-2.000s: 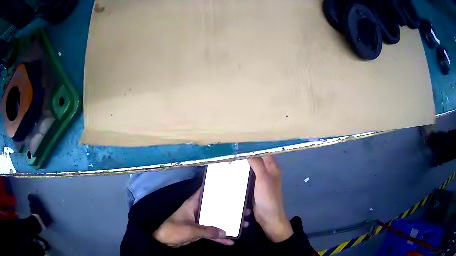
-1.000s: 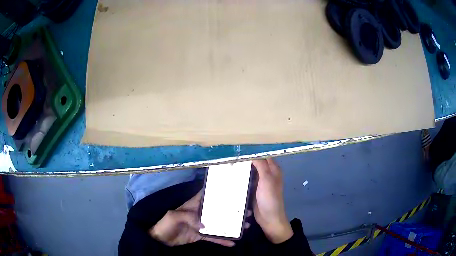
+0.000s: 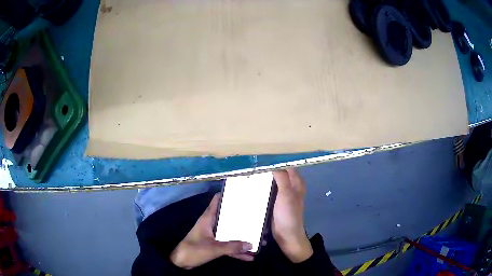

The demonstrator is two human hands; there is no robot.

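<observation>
A smartphone [image 3: 244, 212] with a bright white screen and dark case is held below the bench's front edge. My left hand [image 3: 207, 240] holds its lower left side, with the thumb over the bottom of the screen. My right hand [image 3: 289, 215] holds its right side. The phone's top end lies close to the bench edge in the view. Nothing on the screen can be read.
A tan cardboard sheet [image 3: 270, 81] lies on the blue-green bench [image 3: 178, 165]. Black ear pads [image 3: 391, 35] pile at its far right; two small black ovals lie beyond. A green press base [image 3: 67, 110] with an orange block [image 3: 19, 110] stands left. A blue bin [image 3: 445, 253] and a person [image 3: 480, 156] are at right.
My left thumb has moved from the phone's lower left edge onto the bottom of the screen. Both hands still hold the phone. The view has shifted slightly.
</observation>
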